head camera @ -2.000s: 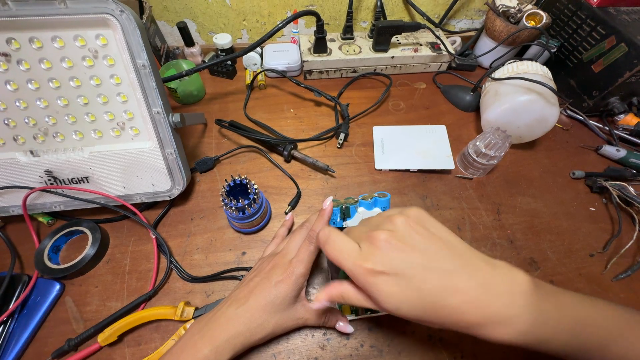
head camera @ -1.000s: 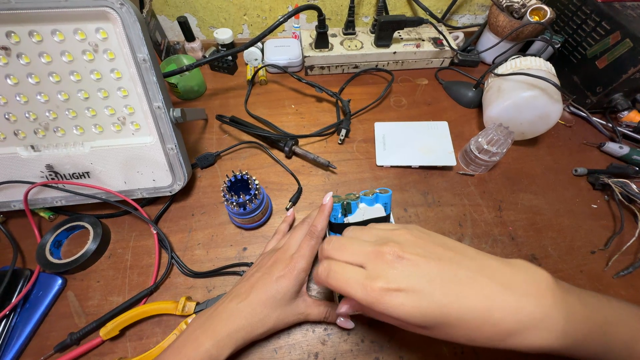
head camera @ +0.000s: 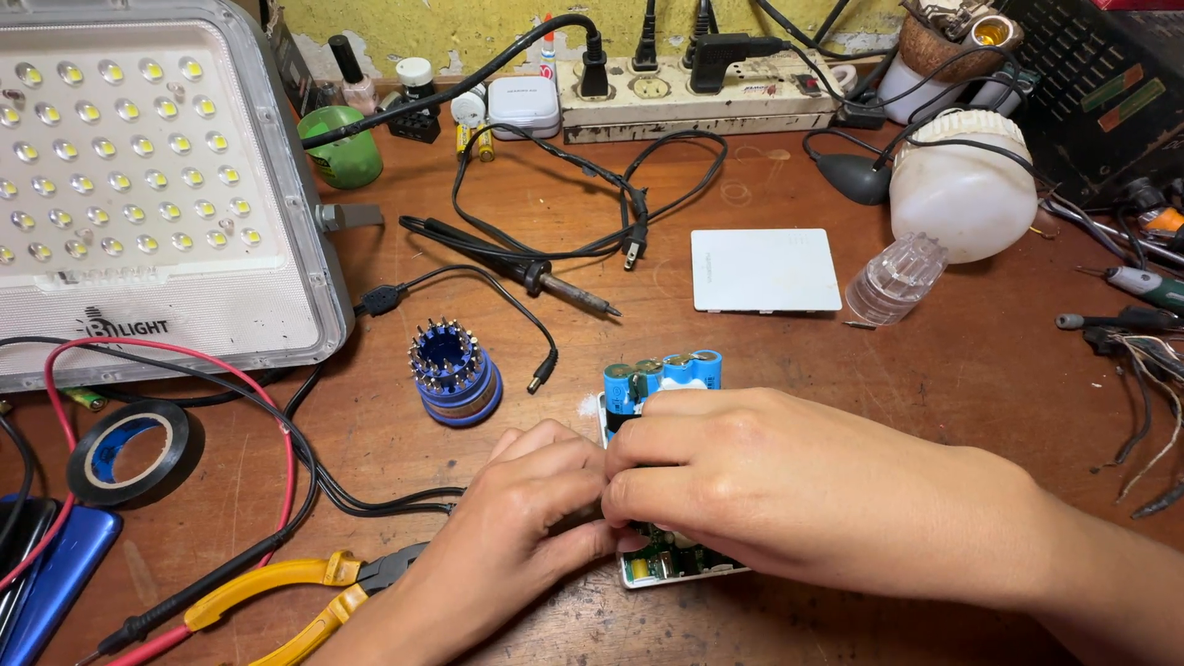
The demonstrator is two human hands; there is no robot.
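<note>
My left hand (head camera: 546, 504) lies at the left edge of an open white device casing (head camera: 689, 581), its fingers bent against it. My right hand (head camera: 768, 481) reaches across the casing from the right, fingertips meeting those of my left hand. What the fingertips hold, if anything, is hidden. Above my right hand show blue cylindrical battery cells (head camera: 689, 370), side by side at the casing's far end, with white material and black tape on them. A green circuit board (head camera: 647, 564) shows at the near end. A blue bit holder with screwdriver bits (head camera: 458, 375) stands to the left.
A soldering iron (head camera: 578, 294) and its cord lie beyond the casing, near a white cover (head camera: 766, 270) and a clear plastic cap (head camera: 897, 282). Yellow-handled pliers (head camera: 277, 587), black tape (head camera: 129, 453), test leads and an LED floodlight (head camera: 148, 185) are at the left. A power strip (head camera: 694, 97) runs along the wall.
My left hand's fingers, stretched out along the casing before, are now bent and drawn back. My right hand's fingertips have come up to them, and the casing's near end with the circuit board shows more.
</note>
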